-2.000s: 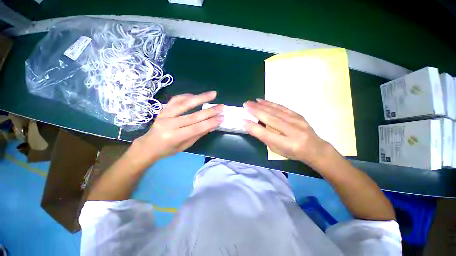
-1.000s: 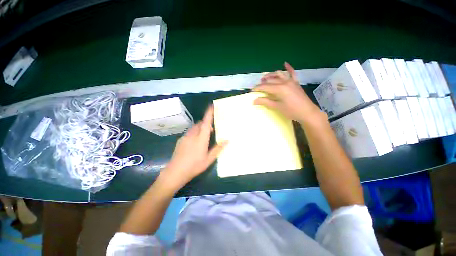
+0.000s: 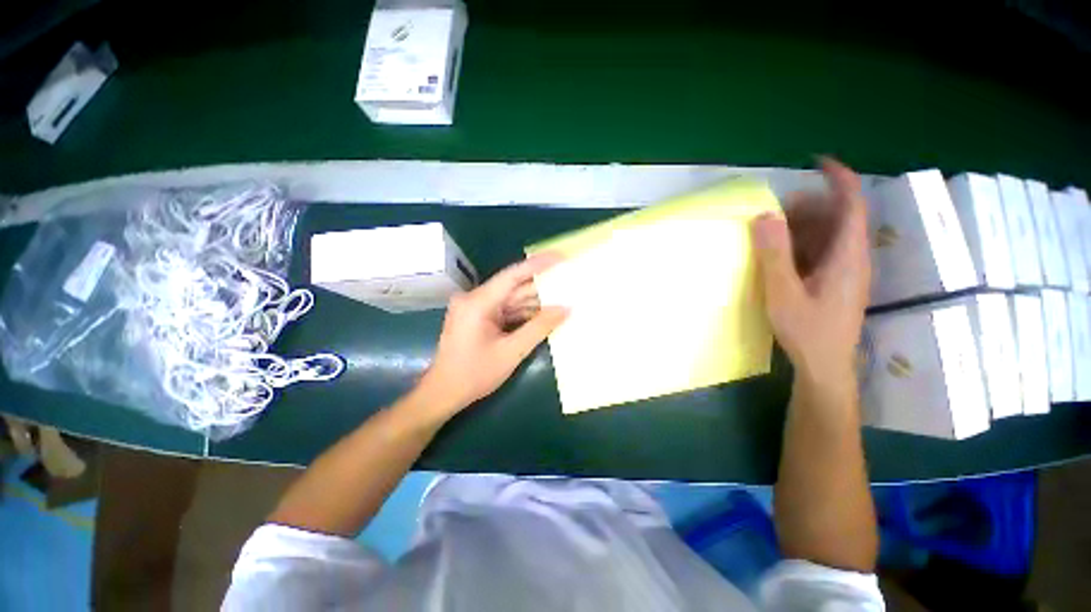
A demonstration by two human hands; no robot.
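A sticker sheet (image 3: 664, 305) with a pale face and yellow edges lies tilted over the dark green bench in front of me. My left hand (image 3: 497, 329) pinches its left edge between thumb and curled fingers. My right hand (image 3: 817, 269) is at its upper right edge, thumb over the edge, other fingers raised and blurred; whether it grips the sheet is unclear. A white retail box (image 3: 389, 265) lies on the bench left of my left hand, untouched. No separate sticker can be made out.
White coiled cables (image 3: 221, 311) lie tangled on a clear plastic bag (image 3: 60, 299) at left. Two rows of white boxes (image 3: 915, 359) stand at right, close to my right hand. A pale rail (image 3: 479, 183) borders the green belt, which carries a white box (image 3: 413, 60) and another (image 3: 69, 92).
The hands first held a white box, which lies at left since one second ago. The sheet has since turned and its top right has risen; my right hand has moved right to that edge.
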